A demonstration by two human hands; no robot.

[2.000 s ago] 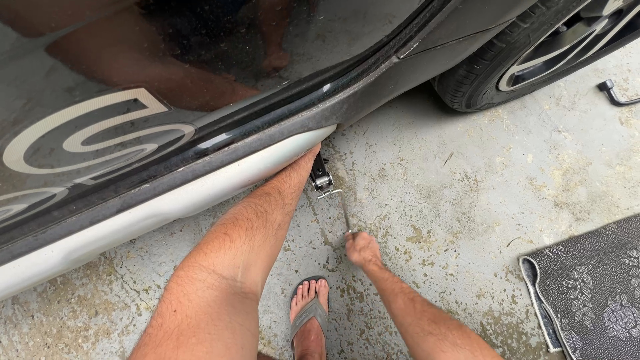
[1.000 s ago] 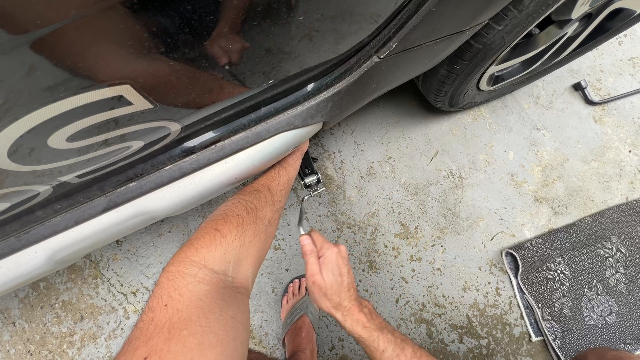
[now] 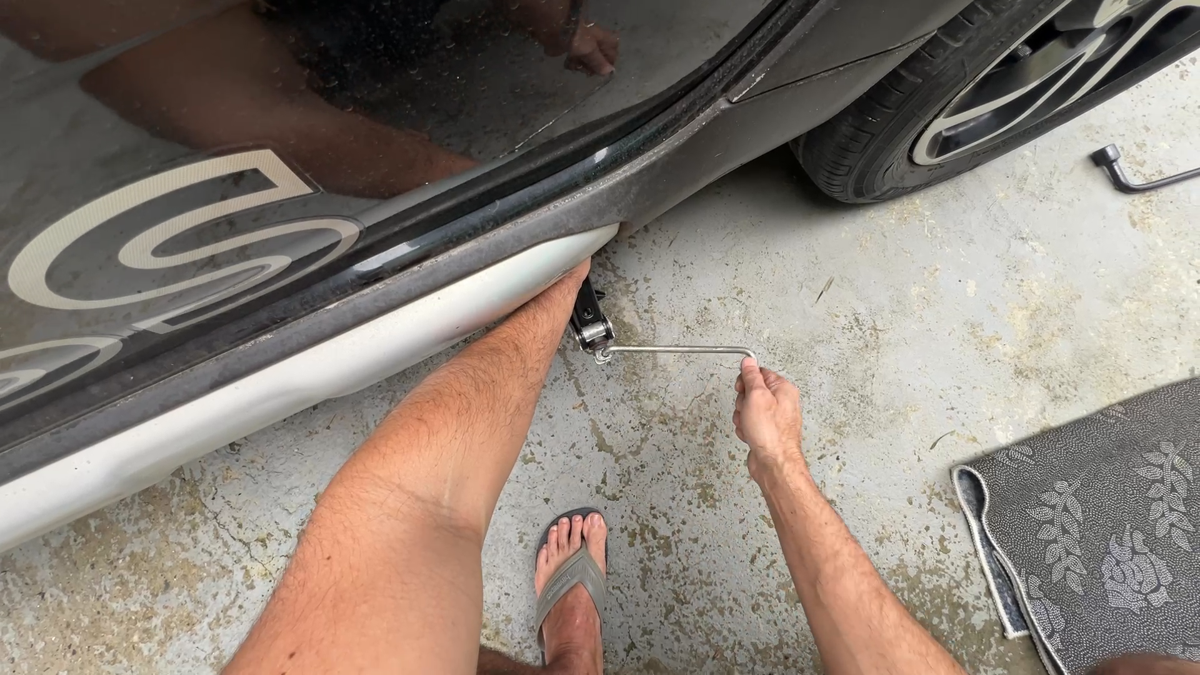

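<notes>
A black scissor jack (image 3: 591, 314) shows its end under the side sill (image 3: 375, 347) of a dark car. From the jack's end a thin metal crank handle (image 3: 680, 350) runs right and bends at my right hand (image 3: 769, 412), whose fingers are closed on the bent end. My left arm reaches under the silver sill beside the jack. The left hand is hidden beneath the car, so what it touches cannot be seen.
The car's wheel and tyre (image 3: 872, 141) stand at the upper right. A lug wrench (image 3: 1130, 178) lies on the concrete floor beyond. A folded grey patterned mat (image 3: 1106, 516) is at the lower right. My sandalled foot (image 3: 572, 581) is below the jack.
My right hand has swung the crank handle about the jack's end, from pointing down toward me to pointing right. The left arm still reaches under the sill.
</notes>
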